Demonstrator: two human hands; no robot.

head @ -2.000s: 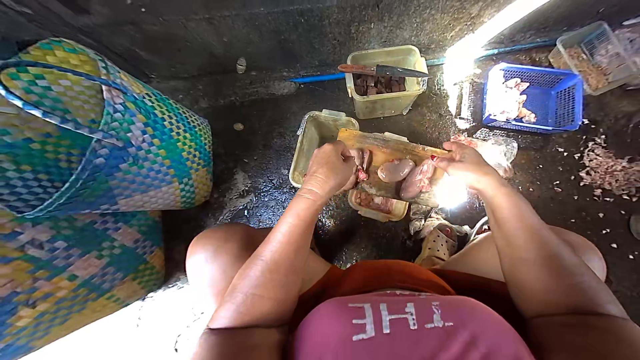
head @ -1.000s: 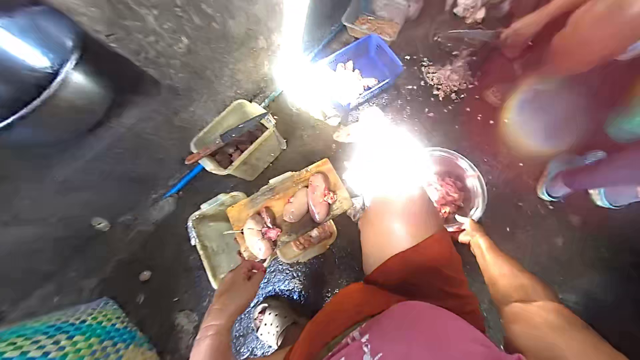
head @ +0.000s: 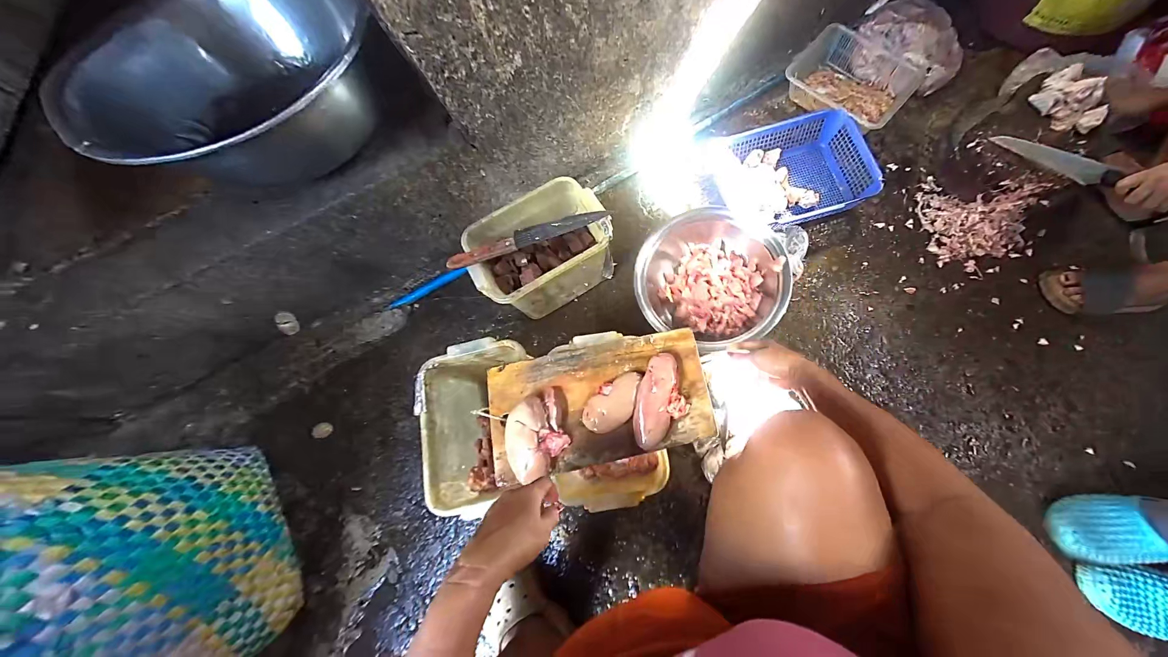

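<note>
A wooden cutting board point(head: 584, 365) lies across plastic tubs and bears several pale pink organ pieces, perhaps kidneys. Two plump ones point(head: 655, 401) lie at its right half. My left hand point(head: 516, 529) is at the board's lower left edge, fingers bent beside a pale piece point(head: 525, 438) with red trimmings; whether it grips that piece is unclear. My right hand point(head: 771, 365) is at the lower rim of a steel bowl point(head: 646, 283) of chopped pink meat point(head: 716, 287); glare and my knee partly hide it. Beyond the board, a knife point(head: 520, 239) rests across a cream tub point(head: 570, 297) of dark red chunks.
A blue basket point(head: 844, 164) and a clear tub point(head: 899, 87) stand at upper right. Another person's hand point(head: 1145, 187) holds a knife point(head: 1049, 157) near scattered scraps point(head: 976, 224). A large metal basin point(head: 301, 137) is upper left, a woven bag point(head: 155, 547) lower left, and turquoise footwear point(head: 1109, 529) at right.
My right hand was at the board's right end two seconds ago; now it is at the steel bowl, which has come in beside the basket, nearer the board. The view has swung considerably.
</note>
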